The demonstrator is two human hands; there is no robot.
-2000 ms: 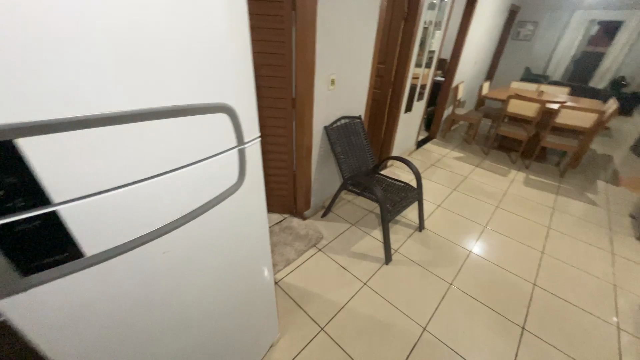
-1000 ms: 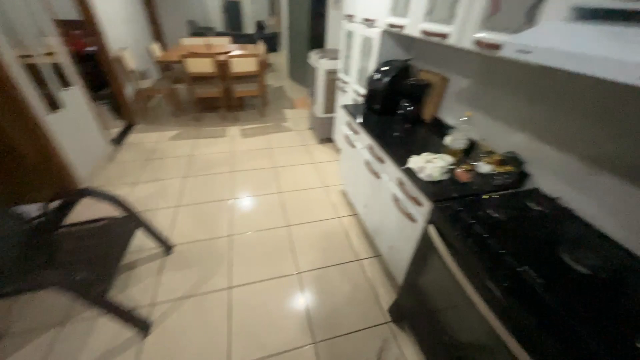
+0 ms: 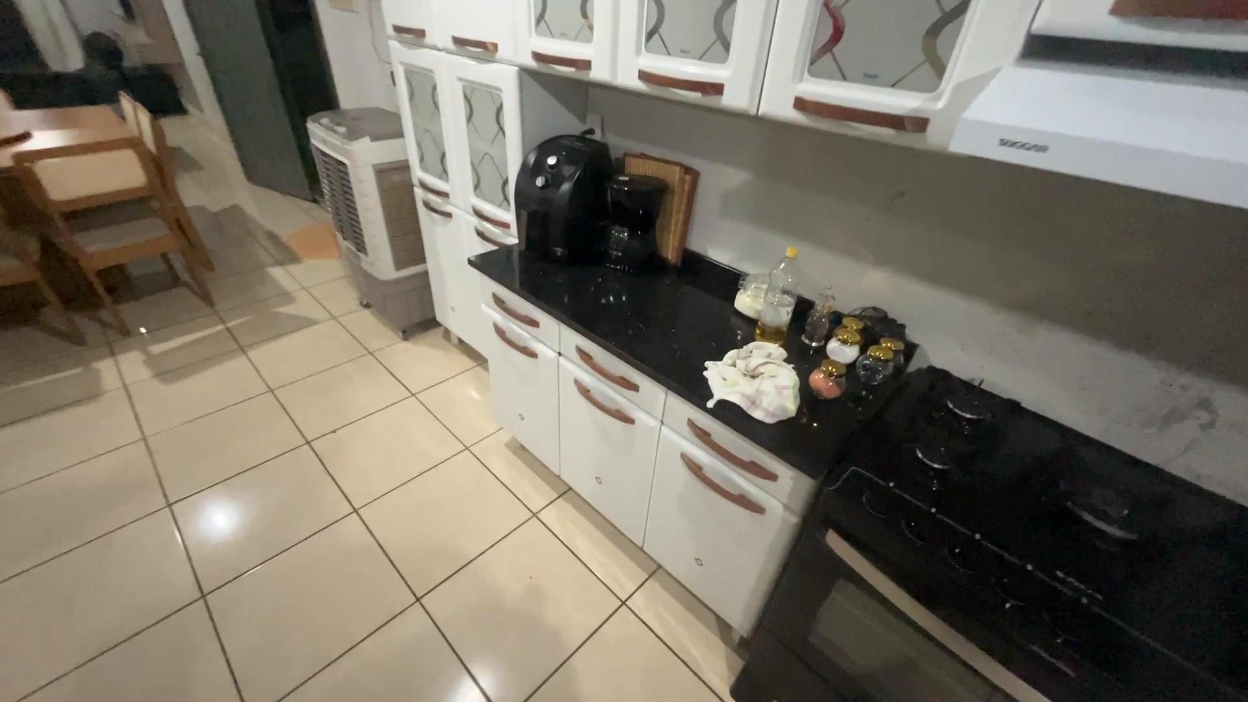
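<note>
Neither my left hand nor my right hand shows in the head view. A crumpled white cloth [image 3: 753, 381] lies near the front edge of the black countertop [image 3: 624, 317]. Behind it stands a clear bottle with a yellow cap [image 3: 778, 298], some yellow liquid at its bottom, beside a jar with white contents [image 3: 751, 295]. Several gold-lidded glass jars [image 3: 828, 379] are grouped to the right of the cloth. Farther left on the counter are a black air fryer [image 3: 563, 200], a black coffee maker [image 3: 632, 224] and wooden boards [image 3: 673, 200] leaning on the wall.
A black gas stove [image 3: 1053, 526] adjoins the counter at the right, under a white range hood [image 3: 1102, 117]. White wall cabinets [image 3: 682, 44] hang above. An air cooler [image 3: 372, 214] stands on the tiled floor [image 3: 390, 517] past the cabinets. Wooden chairs [image 3: 93, 185] surround a table at the far left.
The view has swung right, from the white refrigerator and dark woven chair to the counter and stove. The refrigerator and the woven chair are out of view now.
</note>
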